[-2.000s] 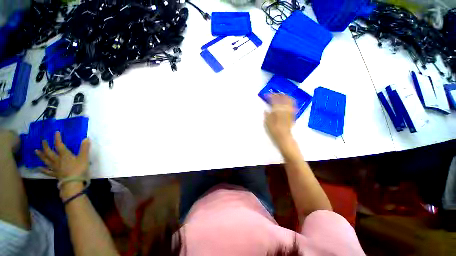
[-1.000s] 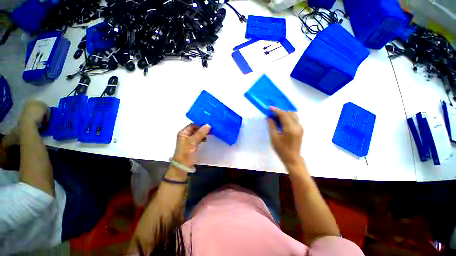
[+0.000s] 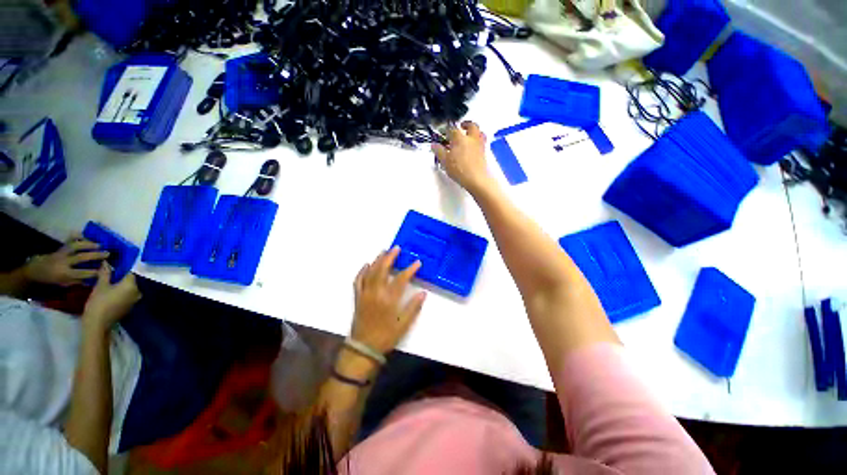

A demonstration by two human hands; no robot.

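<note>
A blue insert tray [image 3: 443,255] lies flat on the white table in front of me. My left hand [image 3: 385,301] rests with its fingers on the tray's left edge. My right hand [image 3: 463,156] is stretched forward at the near right edge of the black cable heap [image 3: 371,70]; its fingertips touch or nearly touch the cables, and whether it grips one cannot be told. Another blue tray [image 3: 610,271] lies to the right, partly beside my forearm. Two filled trays [image 3: 234,238] lie at the left with coiled black cables beyond their far edges.
A leaning stack of empty trays [image 3: 685,181], a single tray [image 3: 714,323] and slim retail boxes [image 3: 825,348] are at right. An open printed card [image 3: 553,144] lies ahead. Stacked printed packs [image 3: 139,102] stand far left. A neighbour's hands [image 3: 88,269] hold a blue tray at left.
The tray from my left hand now lies on the table. The tray from my right hand lies at right. My right hand has moved forward to the cable heap. The view has shifted left.
</note>
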